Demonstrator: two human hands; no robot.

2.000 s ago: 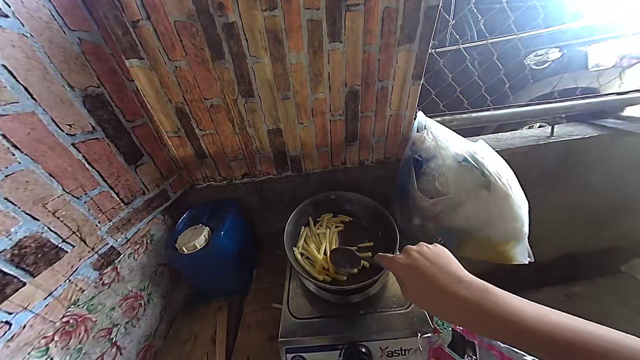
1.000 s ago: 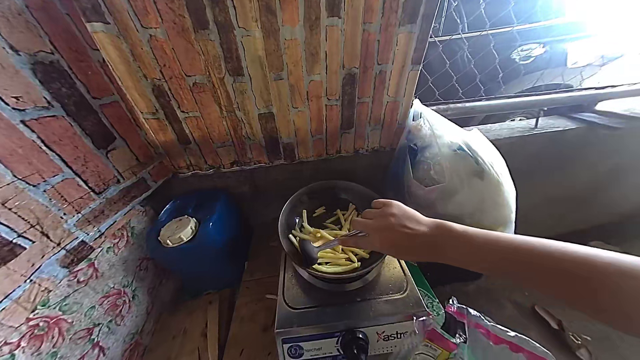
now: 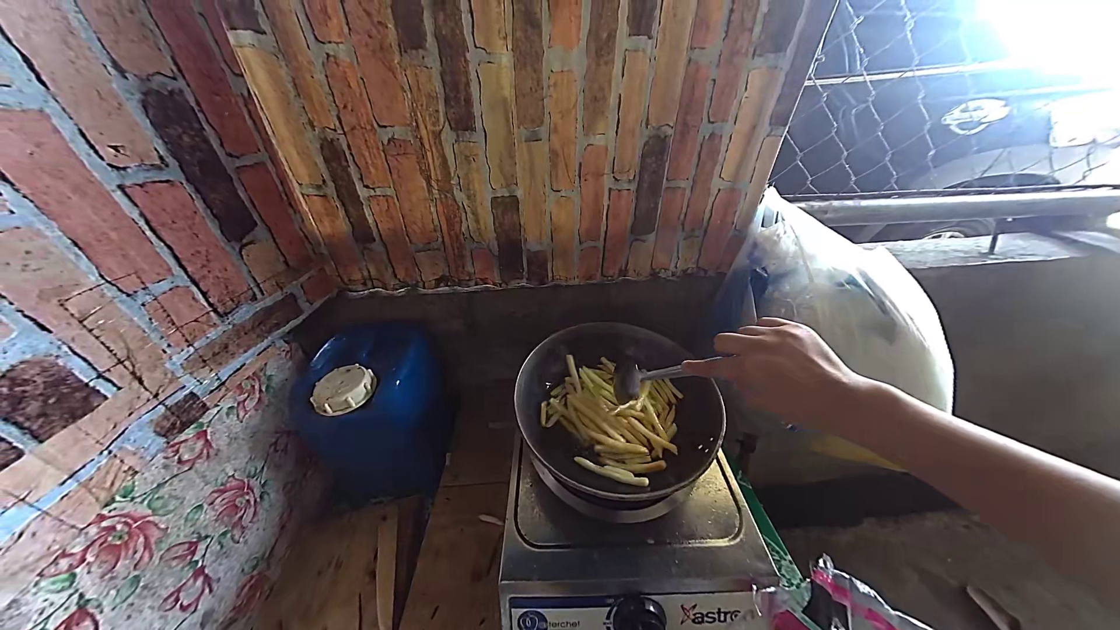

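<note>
My right hand (image 3: pixel 783 367) comes in from the right and grips the handle of a metal spoon (image 3: pixel 628 382). The spoon's bowl rests among pale yellow potato strips (image 3: pixel 612 424) in a dark, round frying pan (image 3: pixel 535 437). The strips lie heaped in the pan's middle, a few apart near its front. Under the pan stands a stainless steel gas stove (image 3: pixel 569 560) with a black knob (image 3: pixel 639 612) on its front. My left hand is out of view.
Left of the stove, a blue plastic jug (image 3: pixel 394 420) with a white cap stands on wooden boards (image 3: pixel 464 560). A full plastic bag (image 3: pixel 866 306) hangs behind my right hand. Brick-patterned sheeting (image 3: pixel 542 157) covers the wall behind. A foil packet (image 3: pixel 853 595) lies at the lower right.
The spoon has moved from the pan's left side toward its back middle, and my right hand has drawn back to the right of the rim. The potato strips are heaped differently.
</note>
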